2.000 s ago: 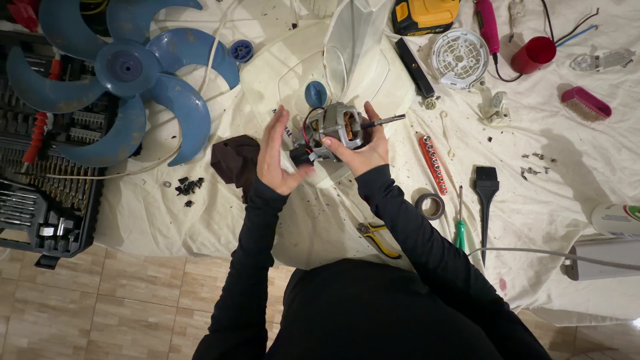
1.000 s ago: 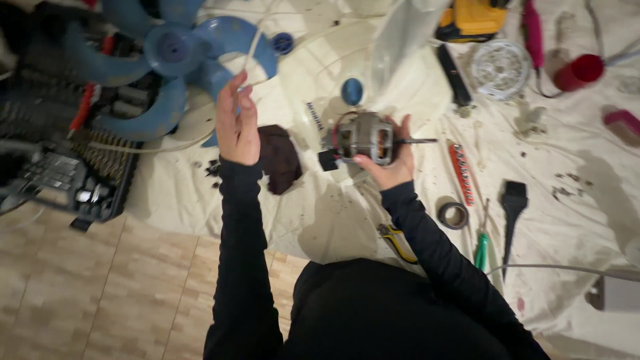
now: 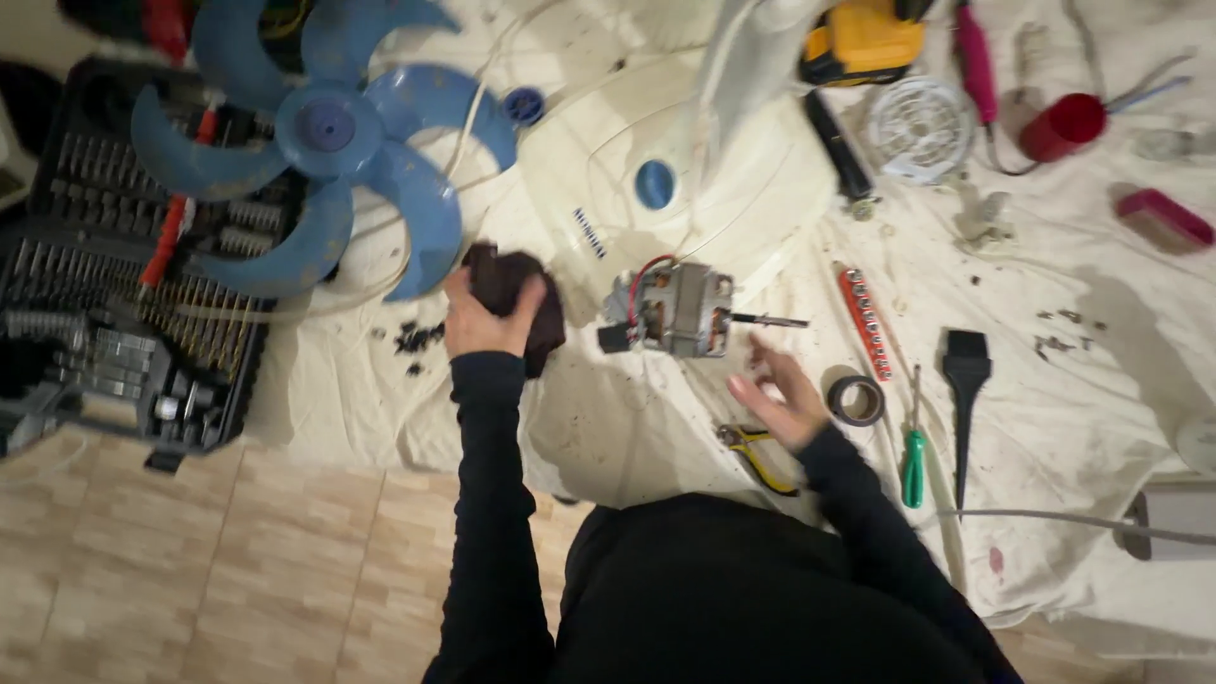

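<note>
A dark brown cloth (image 3: 540, 328) lies bunched on the sheet, and my left hand (image 3: 487, 318) grips it between thumb and fingers. The electric fan motor (image 3: 686, 311) rests on its side at the edge of the white plastic fan base, its metal shaft pointing right, with a red wire and a black block at its left end. Just below and right of the shaft is my right hand (image 3: 781, 391), fingers apart and holding nothing. Yellow-handled pliers (image 3: 762, 461) lie beside that hand, partly hidden.
Blue fan blades (image 3: 328, 128) overlap an open socket and bit case (image 3: 85, 256) on the left. To the right lie a tape roll (image 3: 856, 400), an orange socket rail (image 3: 864, 323), a green screwdriver (image 3: 913, 465) and a black brush (image 3: 965, 370). Small black parts (image 3: 416, 340) are near the cloth.
My right hand has let go of the motor and moved down and right. My left hand, empty and raised a second ago, has come down onto the brown cloth.
</note>
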